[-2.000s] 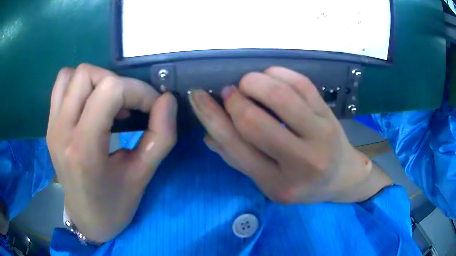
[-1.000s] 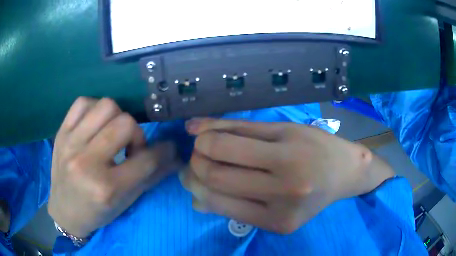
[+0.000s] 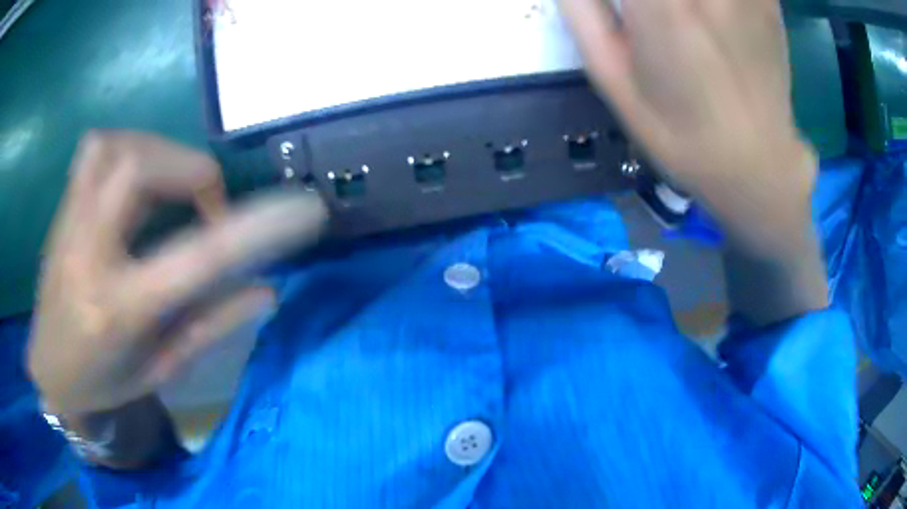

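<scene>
The dark grey carrier fixture (image 3: pixel 467 191) lies along the near edge of the white board (image 3: pixel 398 60), with several square openings in a row and bright metal points at their edges. My left hand (image 3: pixel 164 268) is blurred at the fixture's left end, its fingers partly bent; whether it holds anything cannot be told. My right hand (image 3: pixel 696 89) reaches over the board's right part and covers the fixture's right end. Its fingertips are blurred or cut off by the top edge, so its grip is hidden. Small reddish specks show at the board's upper left corner.
The dark green bench surface (image 3: pixel 109 80) surrounds the board. My blue smock (image 3: pixel 378 368) is right below the fixture. Another blue sleeve shows at the right edge. A crumpled white piece (image 3: pixel 636 263) lies near my smock, right of centre.
My right hand has moved from below the fixture up and right over the white board. My left hand has moved left and its fingers have spread. The fixture appears slightly further left in view.
</scene>
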